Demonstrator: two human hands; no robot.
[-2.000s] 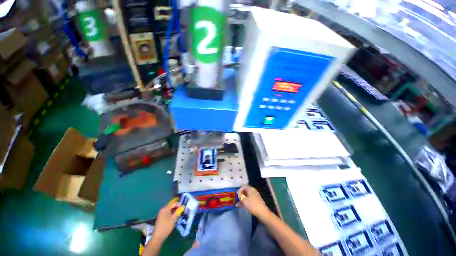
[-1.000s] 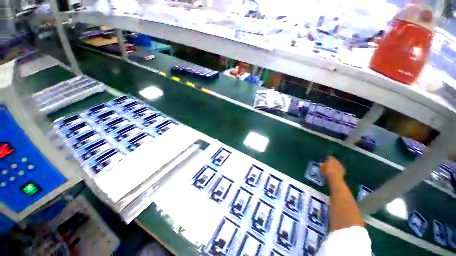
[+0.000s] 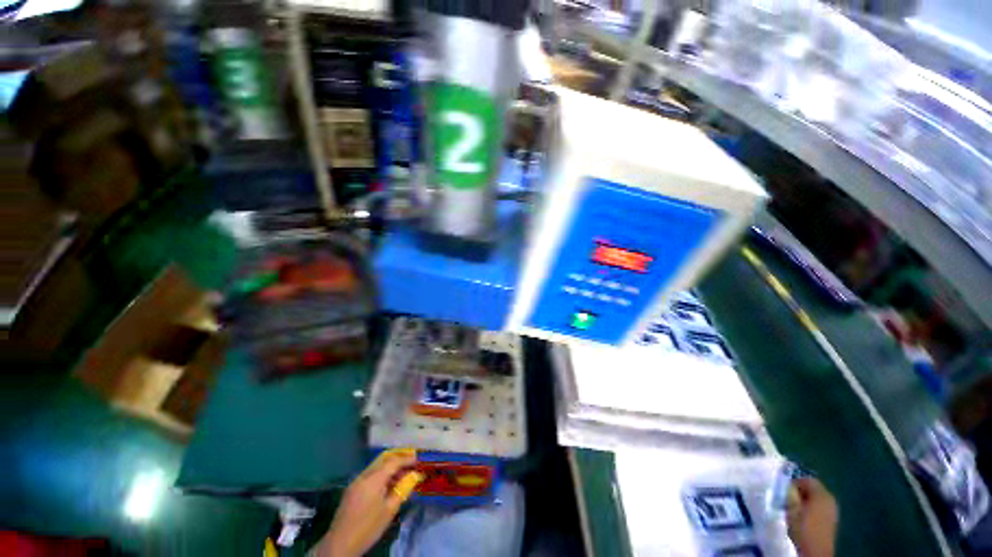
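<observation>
A blue-and-white panel (image 3: 443, 391) lies on the orange-red fixture (image 3: 438, 411) on the perforated base plate (image 3: 495, 431), below the hot press head (image 3: 446, 285). My left hand (image 3: 375, 498), with yellow finger cots, is at the front left edge of the blue press base. Its fingers are apart and no panel shows in it. My right hand (image 3: 811, 516) is blurred at the right edge of the white panel sheet (image 3: 647, 503). It holds a thin pale-blue piece, seemingly a panel (image 3: 782, 484) seen nearly edge-on. Another panel (image 3: 718, 508) lies on the sheet.
The temperature controller (image 3: 631, 256) stands right of the press head. Stacked white sheets (image 3: 653, 392) lie below it. The green conveyor (image 3: 870, 435) runs along the right. A dark tool block (image 3: 299, 310) and an open cardboard box (image 3: 158, 354) are at the left.
The view has swung back from the conveyor to the press. My right hand has left the panel on the conveyor and is at the sheet's edge. My left hand no longer shows its earlier panel.
</observation>
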